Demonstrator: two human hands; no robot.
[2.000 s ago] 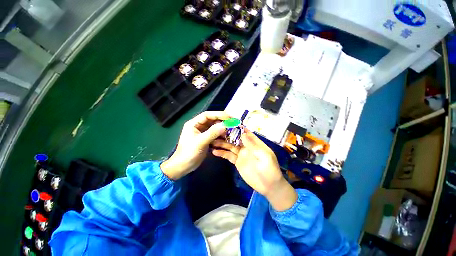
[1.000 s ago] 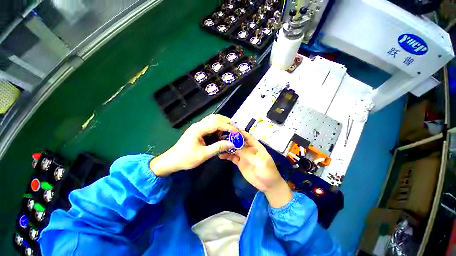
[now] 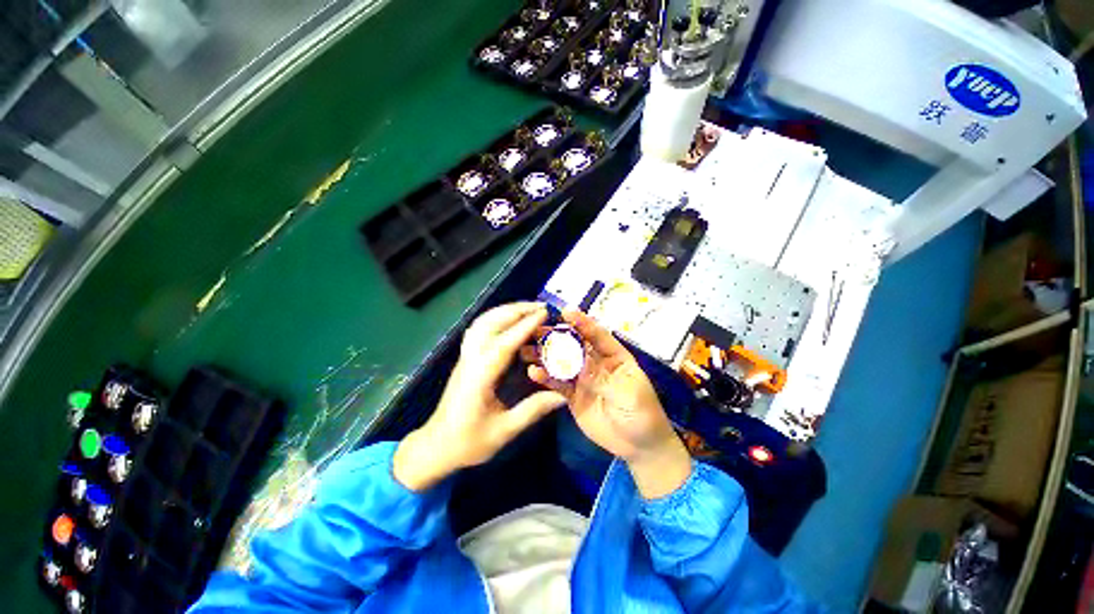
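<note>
A round electronic unit (image 3: 563, 354) is held between my two hands above my lap, its pale round face towards me. My left hand (image 3: 486, 384) holds it from the left with fingers and thumb. My right hand (image 3: 618, 390) has its fingers on the unit's right side, palm turned up. The fingers hide the unit's edges. The orange fixture (image 3: 750, 369) sits at the front of the machine plate, right of my hands; I cannot tell if it holds a unit.
A black tray (image 3: 414, 246) with several units lies on the green surface (image 3: 276, 144); more filled trays lie behind. At lower left are a tray with colour-dotted units and a black tray (image 3: 180, 480). The machine head (image 3: 674, 114) stands over the white plate, with a black block (image 3: 669, 250) on it.
The unit between my hands has been turned; it showed a green, then a blue face and now a pale one. My left forearm has moved, uncovering more of the lower-left black tray.
</note>
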